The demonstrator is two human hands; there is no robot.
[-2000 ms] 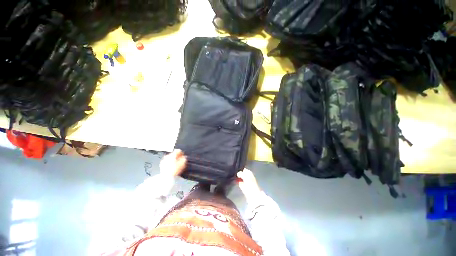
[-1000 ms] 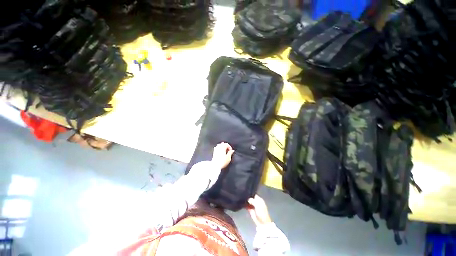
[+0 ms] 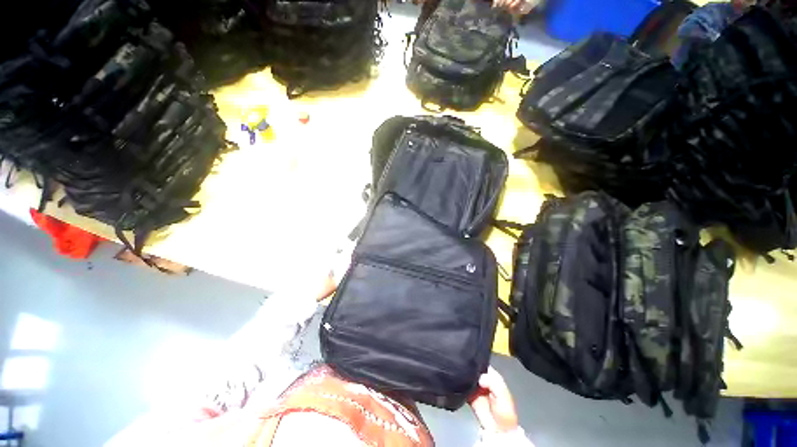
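An opened black-lined backpack (image 3: 411, 323) lies in front of me, its near flap folded down over the table edge towards my apron. The flap shows a straight zip line and a small pale round mark. The far part (image 3: 446, 179) shows more black lining. My left hand (image 3: 329, 286) is at the flap's left edge, mostly hidden behind it; its grip cannot be made out. My right hand (image 3: 495, 400) holds the flap's lower right corner.
Camouflage backpacks (image 3: 568, 297) stand in a row at the right. Stacks of backpacks rise at the left (image 3: 114, 113) and far right. Another backpack (image 3: 459, 52) lies at the back, with a person's hand above it. A small yellow and blue item (image 3: 255, 125) lies on the table.
My left hand has moved from the middle of the lining to the flap's left edge. The near flap now looks wider and fuller. The backpack sits lower and further right in view.
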